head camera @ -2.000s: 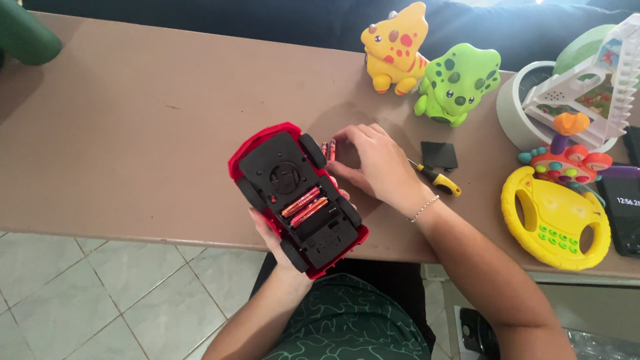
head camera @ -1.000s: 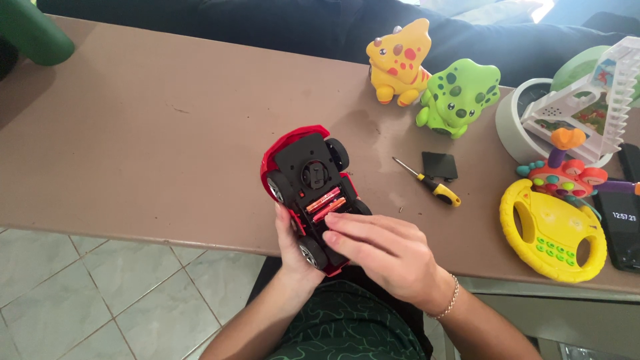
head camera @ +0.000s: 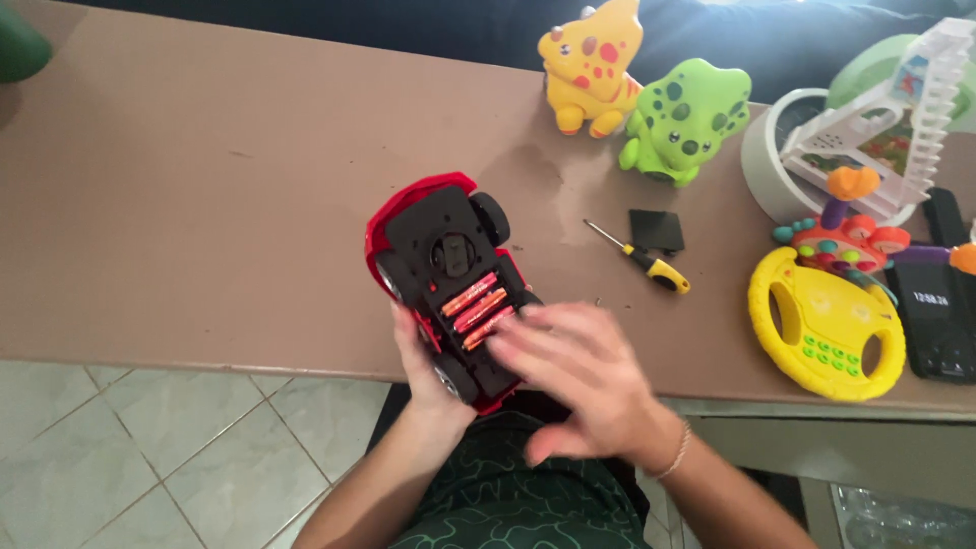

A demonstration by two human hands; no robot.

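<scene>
A red toy car, turned with its black underside up, rests in my left hand, which holds it from the near left side. Its battery compartment is uncovered, and three red-orange batteries lie in it side by side. Over the right edge of the car hovers my right hand, blurred, fingers spread, with nothing seen in it. On the table to the right are a yellow-and-black screwdriver and a small black plastic cover.
Behind the screwdriver stand a yellow dinosaur toy and a green dinosaur toy. At the right are a yellow toy steering wheel, a colourful crab-like toy, a white round container and a phone. A tiny screw-like bit lies near the screwdriver.
Two batteries showed in the compartment two seconds ago, with another in my right hand; now three lie in it. My right hand has drawn back a little from the compartment since one second ago.
</scene>
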